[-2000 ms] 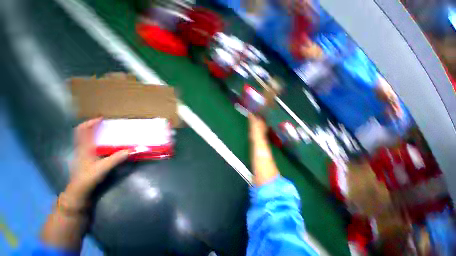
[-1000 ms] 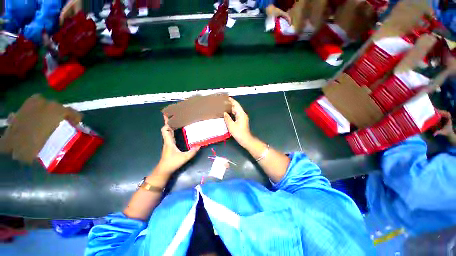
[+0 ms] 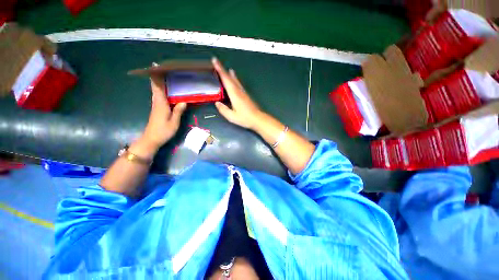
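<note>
An open red box (image 3: pixel 196 99) with a white insert (image 3: pixel 192 83) filling it is held between both hands over the dark worktop. Its brown lid flap (image 3: pixel 180 66) is seen nearly edge-on at the far side and sticks out to the left. My left hand (image 3: pixel 163 116) grips the box's left side, its fingers partly hidden behind the flap. My right hand (image 3: pixel 238 101) is at the box's right side, fingers pointing up beside it and thumb at the lower right corner.
A white paper slip (image 3: pixel 196 139) and small red scraps lie near my body. An open red box (image 3: pixel 48 86) stands at left, another (image 3: pixel 354 108) at right beside rows of red boxes (image 3: pixel 424 149). A white edge strip (image 3: pixel 219 41) borders the green belt (image 3: pixel 230 15). A blue sleeve (image 3: pixel 444 205) is at lower right.
The view has tilted down towards my body. Both hands still hold the box, and its lid flap has gone from showing its broad brown face to nearly edge-on, leaning over the far side.
</note>
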